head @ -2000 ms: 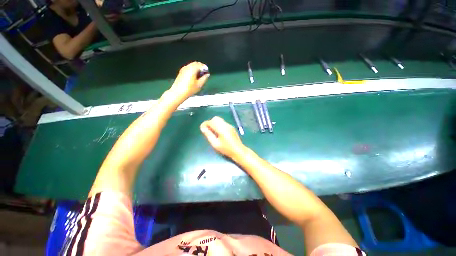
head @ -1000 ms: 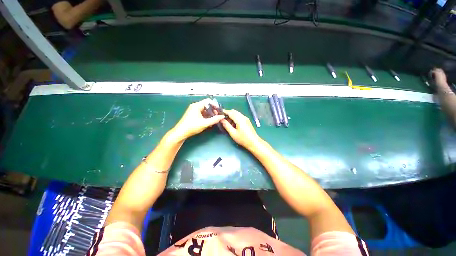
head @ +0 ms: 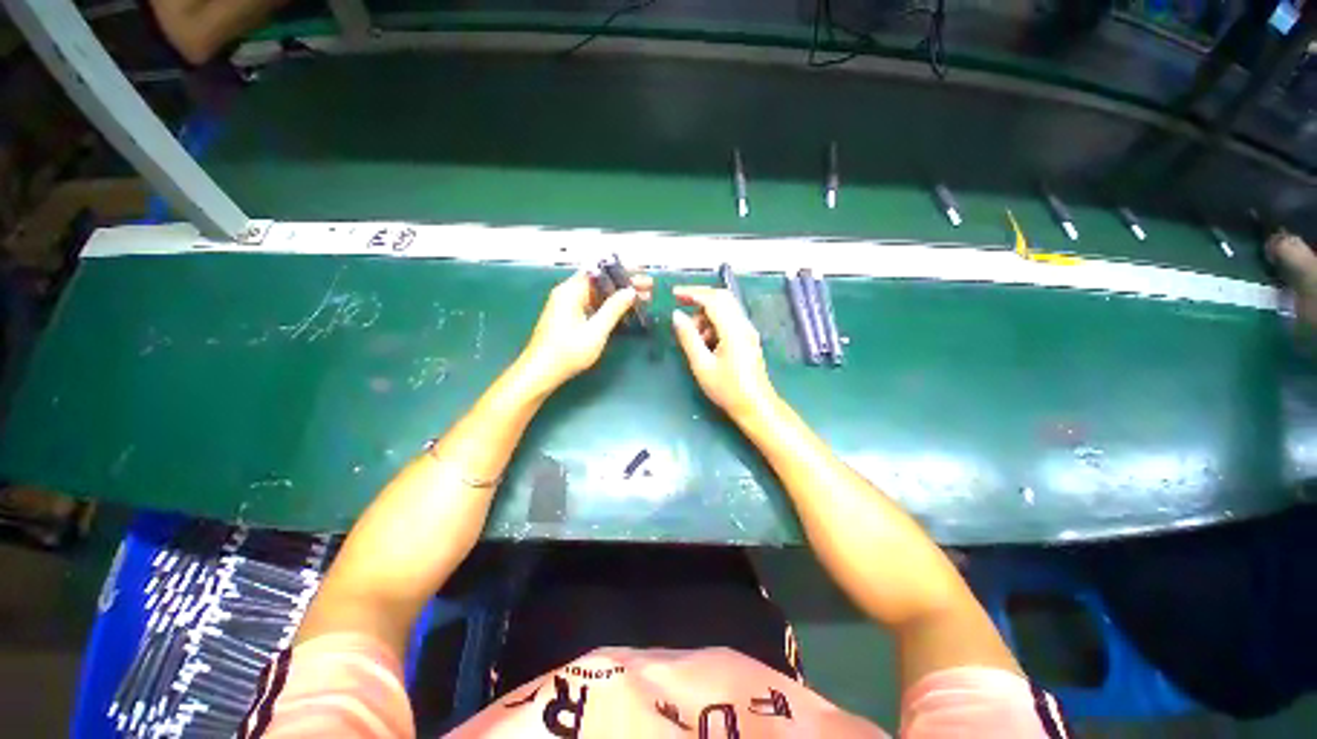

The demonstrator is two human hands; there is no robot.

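My left hand (head: 578, 326) holds a small bunch of dark pen-shaped units (head: 621, 286) over the bench, near the white edge strip (head: 506, 244). My right hand (head: 722, 352) is just to the right, fingers apart and apparently empty, and partly covers a single set-aside unit (head: 729, 277). Several grey-purple set-aside units (head: 818, 318) lie side by side further right. More units (head: 742, 185) lie singly on the dark green belt (head: 549, 130). A small black piece (head: 637, 464) lies near the bench's front edge.
A blue crate (head: 104, 650) filled with rows of dark sticks with white ends is low at left. A bent yellow strip (head: 1043, 257) is at the belt edge. A grey post (head: 137, 123) stands at left. Another person's hand (head: 1290, 260) is at far right. A blue stool (head: 1062, 643) is lower right.
My left hand has come back from over the belt to the bench with dark units. Since one second ago my right hand has parted from it and moved right. The other person's hand has appeared at right.
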